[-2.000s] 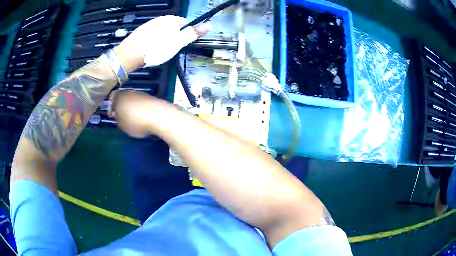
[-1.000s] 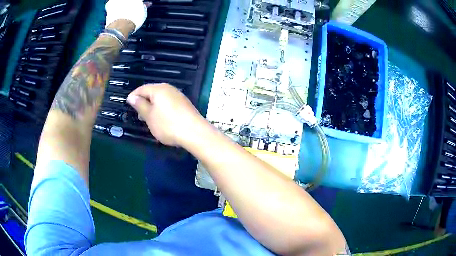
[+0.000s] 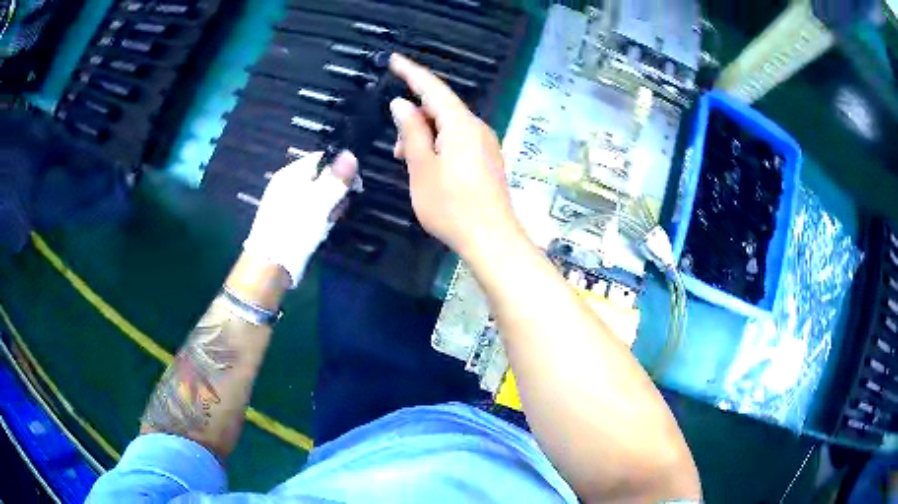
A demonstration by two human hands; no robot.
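Note:
My left hand [image 3: 295,212], in a white glove with a bare thumb tip, is closed on the lower end of a black stick assembly [image 3: 366,110]. The stick slants up and right above the black ribbed tray [image 3: 236,148], and its outline blends into it. My bare right hand [image 3: 453,162] is just right of the stick's upper part, index finger and thumb apart and pointing at it. Whether they touch or grip it is unclear. Silvery rods lie in the tray's slots.
The silver-grey metal fixture [image 3: 537,128] stands right of my right hand, with a clear yellowish hose [image 3: 679,305]. Beyond are a blue bin [image 3: 694,162] of small black parts and clear crinkled film [image 3: 788,345]. Another rod tray [image 3: 123,74] lies far left. A yellow block [image 3: 509,392] is at the fixture's near end.
My left hand has come from the tray's far side back towards me and now holds the black stick. My right hand has moved up and right, beside it. The view has turned.

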